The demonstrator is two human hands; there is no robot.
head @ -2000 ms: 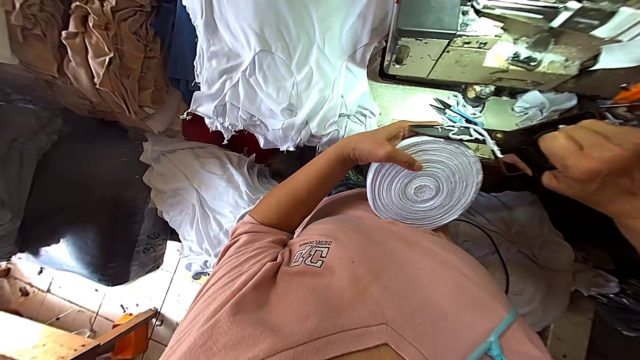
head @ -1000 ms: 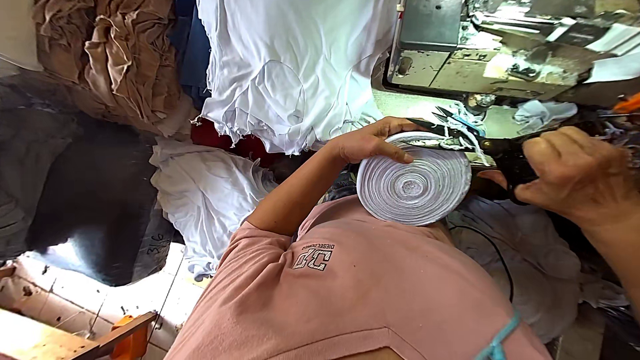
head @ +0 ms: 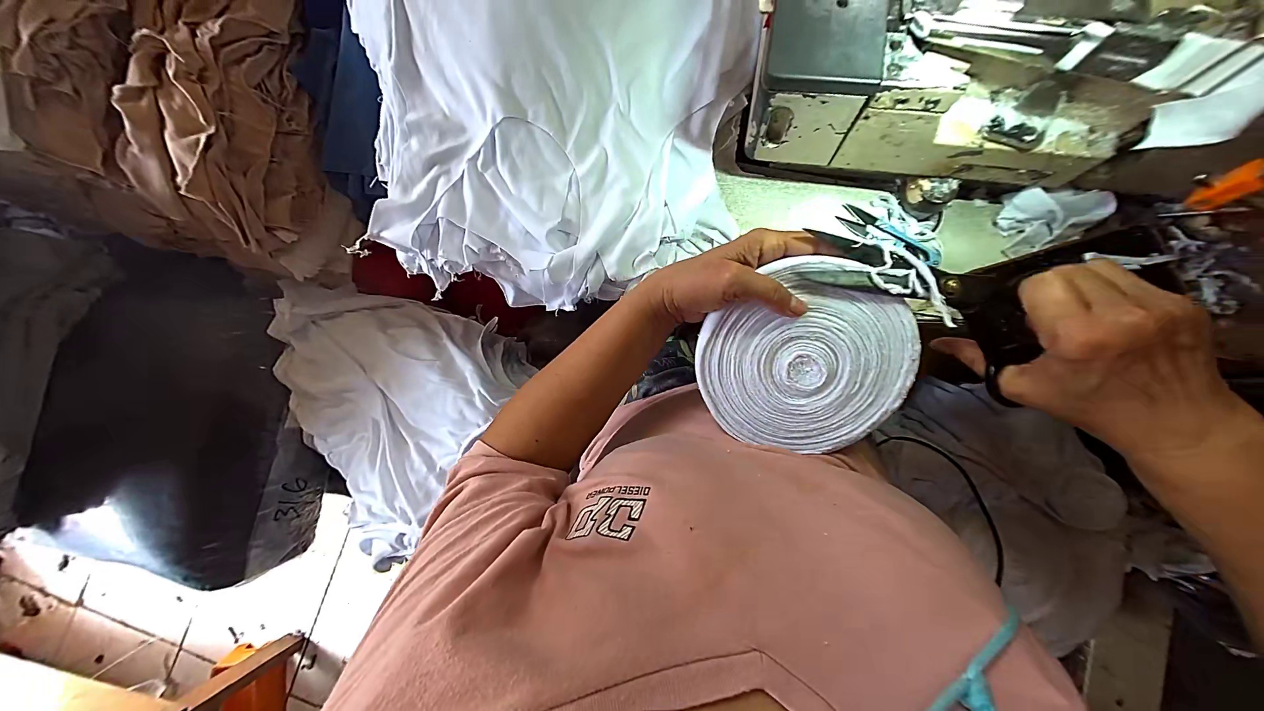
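A flat coiled roll of white fabric strip (head: 805, 370) stands face-on in front of my chest. My left hand (head: 736, 281) grips its upper left edge, with the thumb on the coiled face. On the right, my right hand (head: 1106, 346) is closed around the black handles of scissors (head: 1002, 331); their blades reach left along the roll's top edge, partly hidden by fabric. Loose white strips (head: 908, 267) hang over the blades. Just behind lie small thread snips (head: 879, 232) with blue handles.
White cut fabric (head: 553, 148) hangs ahead, with brown fabric pieces (head: 212, 128) to its left. More white fabric (head: 395, 395) lies beside my left arm. A sewing machine bed (head: 825, 128) is at the upper right. A black cable (head: 973, 479) runs near my right side.
The scissors in my right hand have come to lie along the roll's top edge, and that hand has turned. My left hand keeps its hold on the roll.
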